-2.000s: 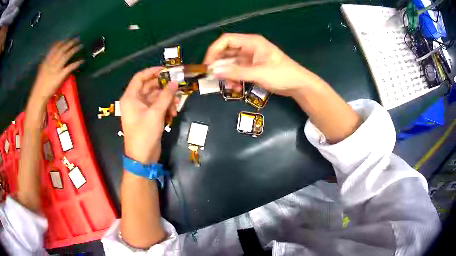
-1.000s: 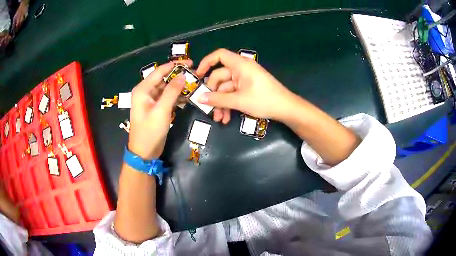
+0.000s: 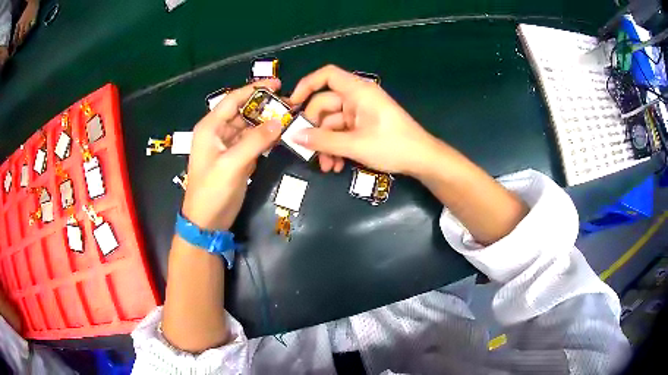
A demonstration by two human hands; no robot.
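Observation:
My left hand [image 3: 231,150], with a blue wrist strap [image 3: 203,236], holds a watch housing [image 3: 264,107], its gold and white inside facing up. My right hand [image 3: 351,121] holds a white display module [image 3: 300,138] between thumb and fingers, close against the housing's lower right edge. The flex cable between them is mostly hidden by the fingers. Another display module [image 3: 291,192] with an orange-gold tail lies on the dark green surface below my hands. Another watch housing [image 3: 370,184] lies to its right.
More housings [image 3: 264,69] lie behind my hands, partly covered. A display module [image 3: 182,143] lies left of my left hand. A red tray [image 3: 135,282] with several display modules stands at left. A white perforated board [image 3: 575,110] and a blue item with cables [image 3: 644,47] are at right.
The other person's hand over the red tray has withdrawn. My hands brought the housing and display module together, then shifted only slightly, with my left thumb now lower on the housing.

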